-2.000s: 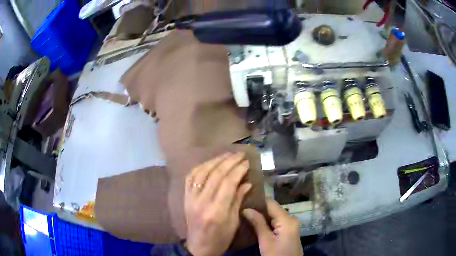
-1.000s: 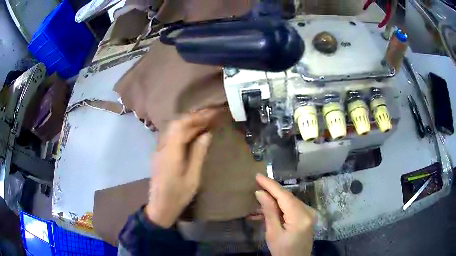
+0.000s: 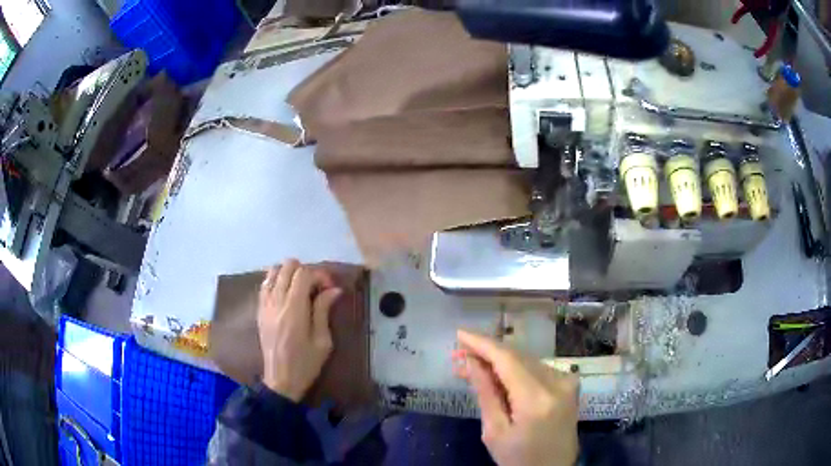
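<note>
A brown cut fabric piece point(image 3: 239, 314) lies at the table's front left edge. My left hand point(image 3: 296, 328) is on it, fingers curled at its upper edge, pinching the cloth. My right hand point(image 3: 519, 396) is in front of the machine over the table, fingers bent and slightly apart, with nothing visible in it. A larger brown fabric panel point(image 3: 419, 136) lies folded in ridges left of the overlock machine point(image 3: 656, 246), its right edge at the presser foot area point(image 3: 547, 205). The shiny metal plate point(image 3: 497, 262) is uncovered.
A black lamp point(image 3: 565, 23) hangs over the machine head. Four cream tension knobs point(image 3: 683, 187) face forward. A fabric strip point(image 3: 246, 125) lies on the left of the table. Blue crates point(image 3: 173, 400) stand at lower left and upper left. A small tray point(image 3: 795, 341) is at right.
My left hand has moved off the large panel to the smaller piece at left. My right hand has moved slightly down. The panel's near part has drawn back, uncovering the metal plate. The view has shifted.
</note>
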